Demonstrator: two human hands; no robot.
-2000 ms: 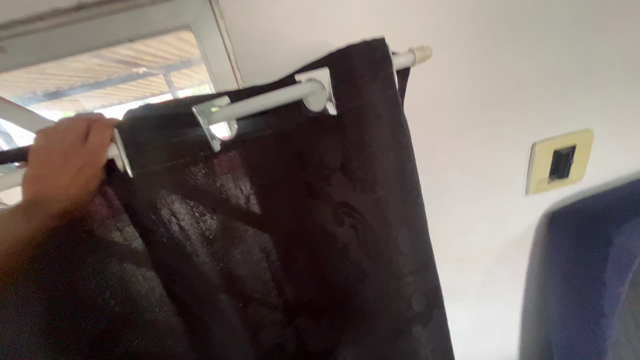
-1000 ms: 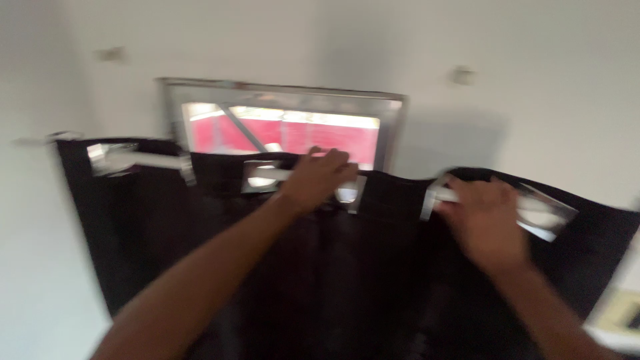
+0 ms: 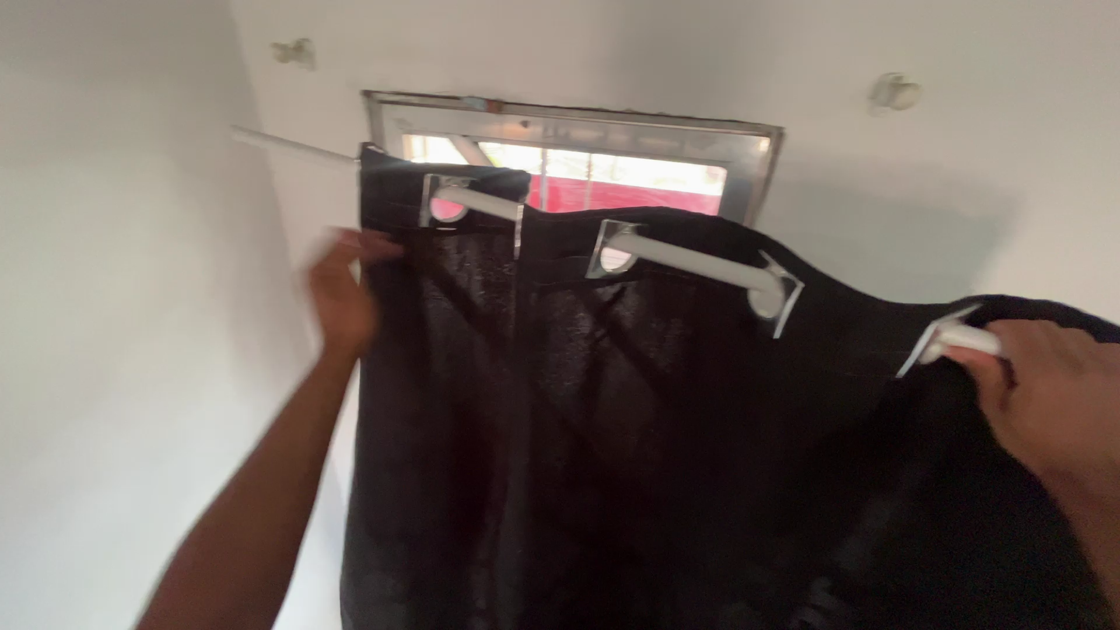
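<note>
A dark curtain (image 3: 647,420) hangs from a white curtain rod (image 3: 696,260), which passes through square, shiny eyelets along its top hem. The rod slopes down to the right, and its bare left end sticks out past the curtain. My right hand (image 3: 1046,385) is closed around the rod at the right, beside an eyelet (image 3: 934,339). My left hand (image 3: 346,284), blurred, is at the curtain's upper left edge, below the rod; whether its fingers pinch the cloth cannot be told. The rod's right end is out of view.
Behind the curtain is a small metal-framed window (image 3: 761,175), its lower part covered by the cloth. A left wall bracket (image 3: 295,52) and a right wall bracket (image 3: 894,92) stick out above the rod, apart from it. A wall corner runs down at the left.
My left hand has moved from the rod in front of the window to the curtain's left edge. The curtain's left edge now sits further right along the rod, baring the rod's end.
</note>
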